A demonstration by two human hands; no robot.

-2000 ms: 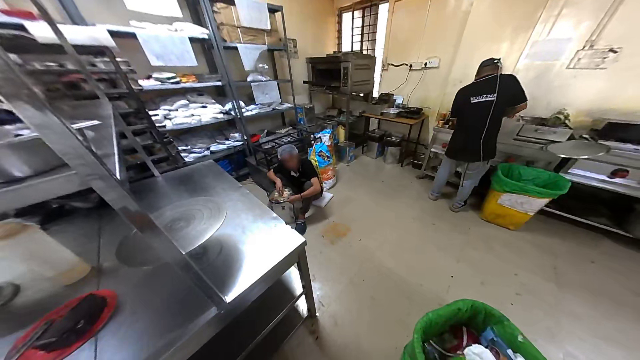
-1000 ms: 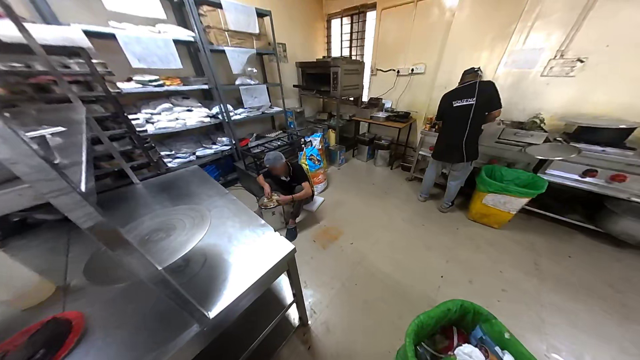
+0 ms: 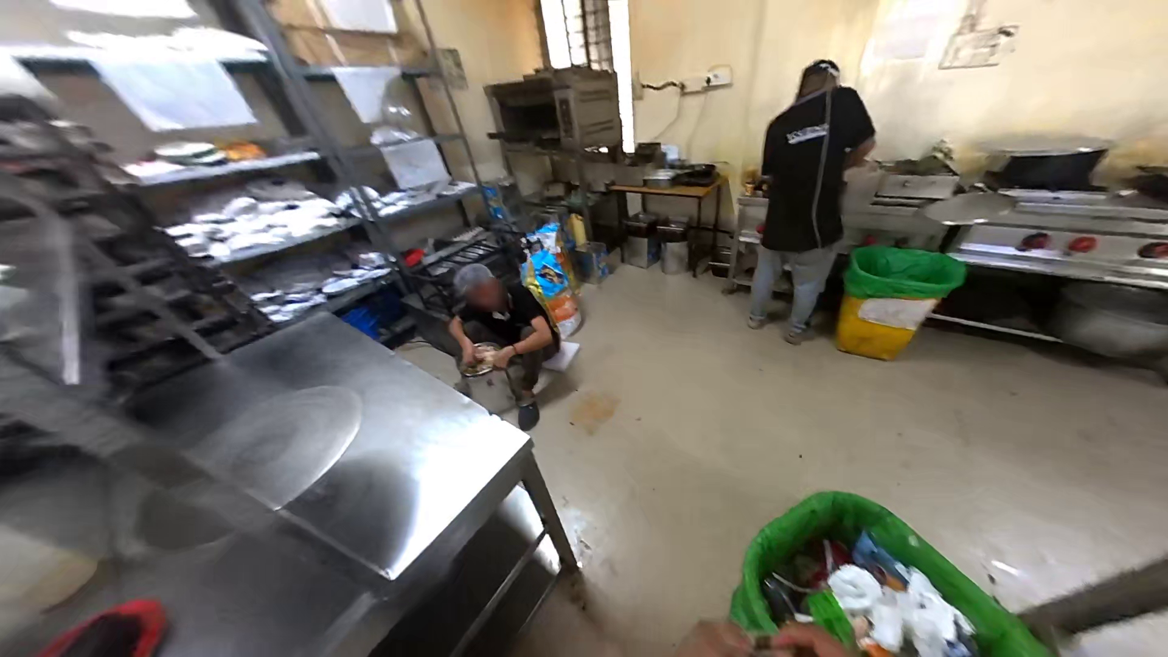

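At the bottom edge of the head view, my left hand [image 3: 712, 641] and my right hand [image 3: 812, 641] show only in part, blurred and close together. Something small and dark may lie between them; whether either holds it cannot be told. Both are nearest to a bin lined with a green bag [image 3: 757, 566], which contains crumpled white tissue or plastic [image 3: 855, 589] and other waste. Left of them stands a steel table [image 3: 456, 438] with a round mark on its top.
A crouching person [image 3: 502, 319] works over a metal pot [image 3: 490, 391]. Another person [image 3: 808, 182] stands at the stove counter, beside a yellow bin with a green liner [image 3: 876, 324]. Shelving [image 3: 301, 237] lines the left. A red tray [image 3: 151, 625] sits at lower left.
Parts of my two hands have come into view at the bottom, by the near bin. The standing and crouching people remain at their places.
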